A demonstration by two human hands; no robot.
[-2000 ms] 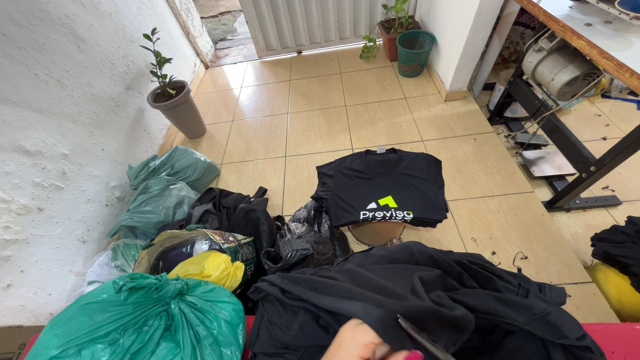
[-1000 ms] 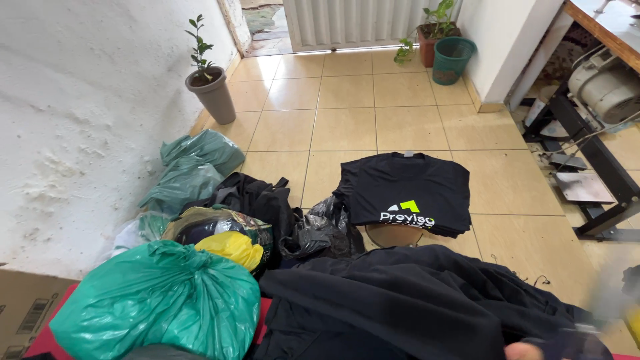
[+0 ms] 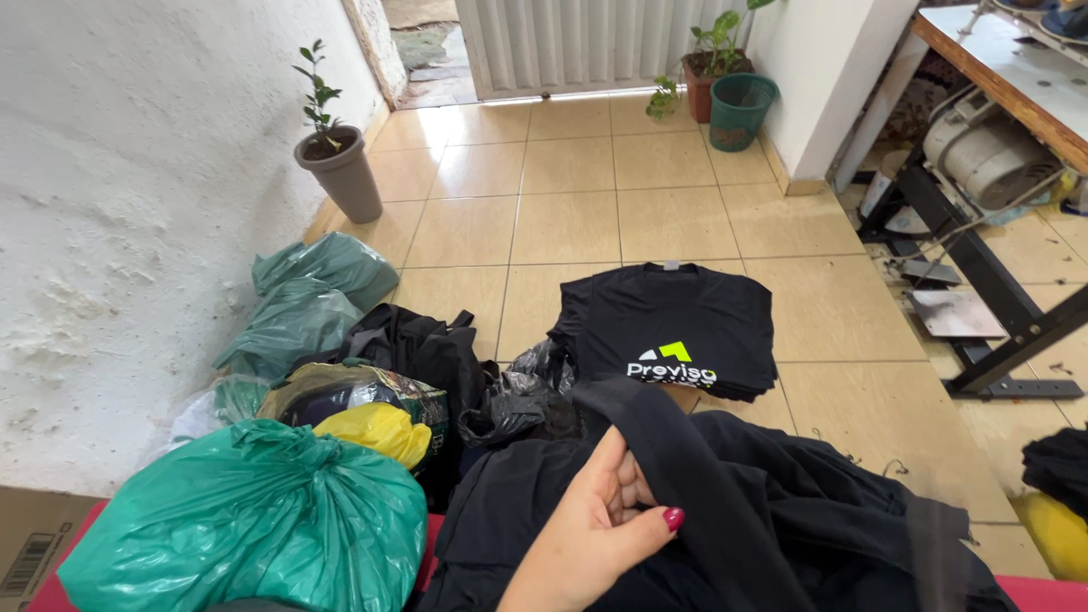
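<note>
My left hand point(image 3: 595, 518), with a red-painted thumbnail, rises from the bottom centre. Its curled fingers hold a folded black fabric band point(image 3: 671, 459), which bends over the fingers and runs down to the right. Around and beneath lies a heap of black cloth point(image 3: 816, 484). Beyond the band is a stack of folded black T-shirts point(image 3: 667, 314) with a white and lime-green print on the top one. My right hand is not in view; a blurred dark shape shows at the heap's right side.
A tied green plastic bag point(image 3: 255, 518) sits at left, near a yellow bag point(image 3: 378, 433) and greyish-green bags point(image 3: 314, 297). A potted plant point(image 3: 340, 170) stands by the wall. At right is a machine table point(image 3: 1003, 76) with a motor point(image 3: 990, 149) under it.
My left hand is now well in view and holds up the black band; one second ago only a bit of a hand showed at the bottom. The scissor blade seen two seconds ago is out of view.
</note>
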